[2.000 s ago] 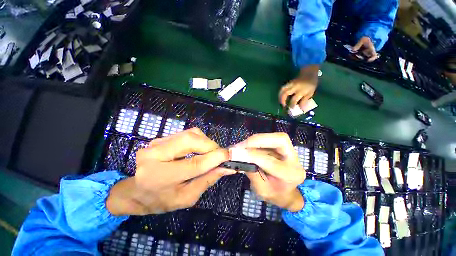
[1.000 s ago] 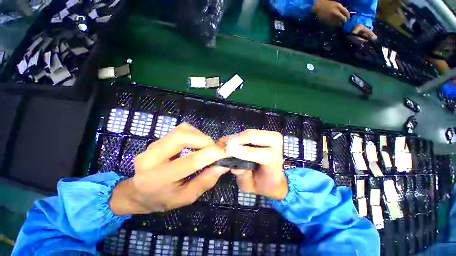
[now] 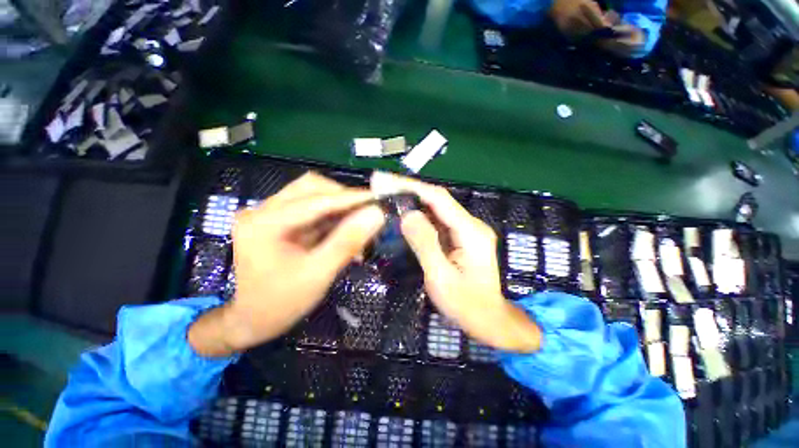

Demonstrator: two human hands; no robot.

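My left hand (image 3: 285, 258) and my right hand (image 3: 456, 262) meet above the glossy black blister tray (image 3: 385, 337). Between their fingertips they hold a small dark phone housing (image 3: 396, 219), now tilted up, with a bluish part low on it; the details are blurred. A pale tip shows on a right-hand finger. Phone housings with pale keypads (image 3: 523, 254) lie in several tray pockets; other pockets show only their diamond-textured bottoms.
Loose white and grey modules (image 3: 380, 147) lie beyond the tray. The right tray (image 3: 780, 289) holds more. A heaped parts bin (image 3: 114, 114) and matt black tray (image 3: 105, 245) are left. Another person's hands (image 3: 604, 24) and small black phones (image 3: 655, 138) are far right.
The housing has turned from lying flat and edge-on to tilted up, and my hands have moved up slightly. The other person's hand has drawn back from the bench, and a module there is gone.
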